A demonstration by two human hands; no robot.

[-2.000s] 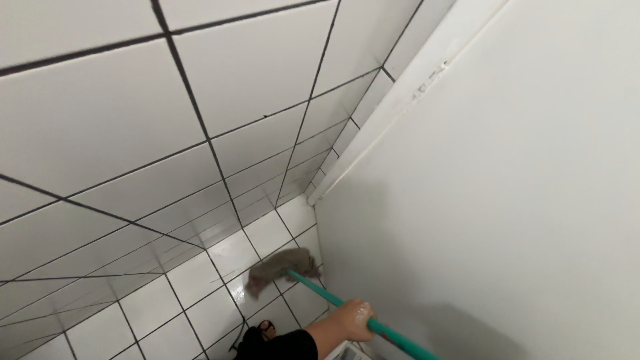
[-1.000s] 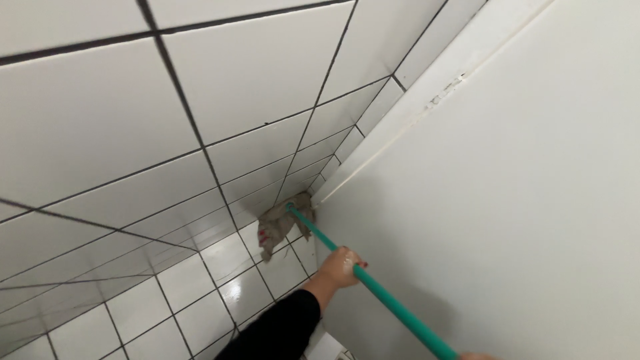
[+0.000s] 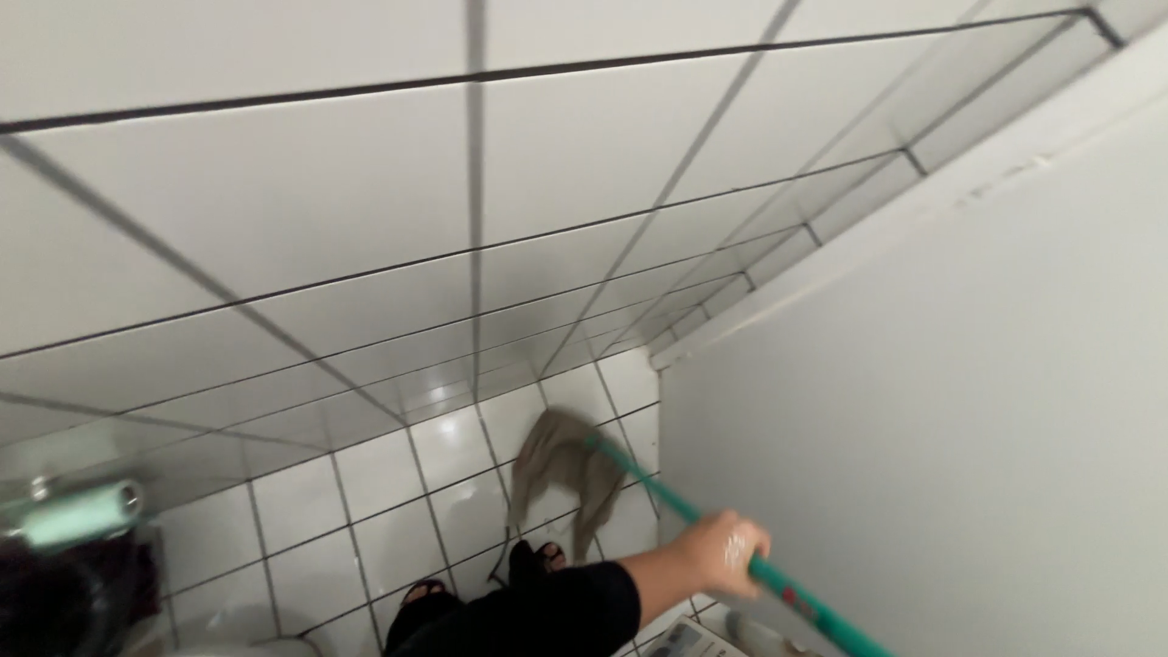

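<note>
My left hand point(image 3: 725, 552) is closed around a green pole point(image 3: 671, 500), which slants from the lower right down to the floor. A wet-looking grey-brown cloth point(image 3: 570, 452) hangs over the pole's far end and lies on the white floor tiles point(image 3: 452, 452), a little out from the tiled wall; it is blurred. Its two tails trail toward my feet, which are in dark open sandals point(image 3: 547, 557). The pole's near end leaves the view at the lower right. My right hand is out of view.
A white tiled wall point(image 3: 584, 137) meets a smooth pale door or panel point(image 3: 894, 365) at the right. On the left are a pale green roll point(image 3: 82, 516) and a dark object point(image 3: 68, 593) below it. Something printed point(image 3: 689, 639) lies at the bottom edge.
The cloth was up in the corner against the wall one second ago and is now back from it, nearer my feet. My right hand, partly seen then, has left view. The view has shifted.
</note>
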